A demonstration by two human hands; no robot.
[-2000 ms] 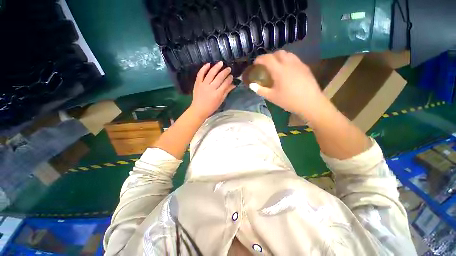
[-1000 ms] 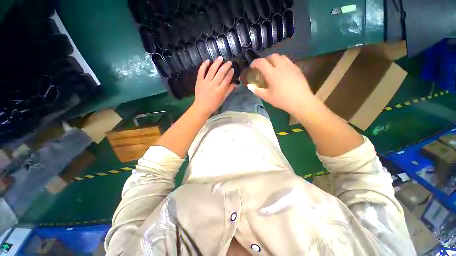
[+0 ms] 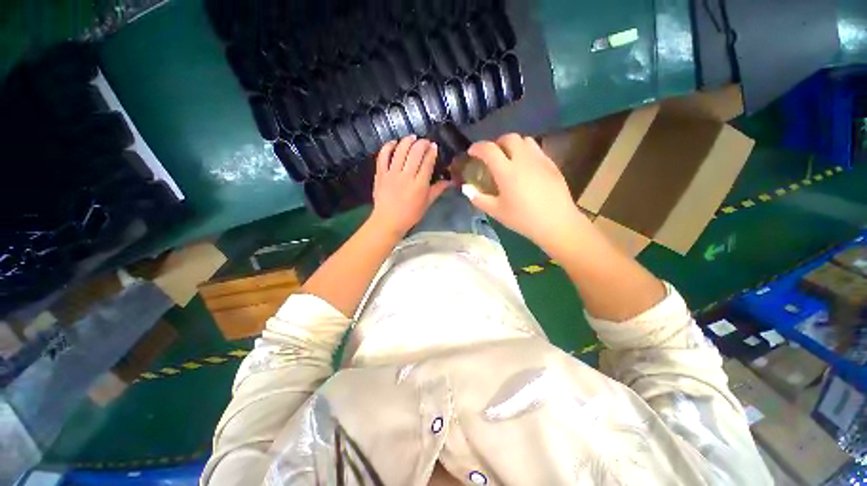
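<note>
Black oval housings stand side by side in rows on a dark grey sheet on the green bench. My right hand holds a squeeze bottle with amber liquid, tilted towards my left hand; a white patch covers a fingertip. My left hand rests at the front edge of the rows, fingers on a dark part there; whether it grips the part is hard to tell. The bottle's nozzle is hidden between the hands.
More black parts lie at the left beside a white strip. An open carton stands below the bench at right. A wooden box is below at left. Dark sheets and a small white-green label lie at upper right.
The whole view has shifted, so the rows appear further left and lower. Both hands stay close together at the front edge, the bottle still in my right hand.
</note>
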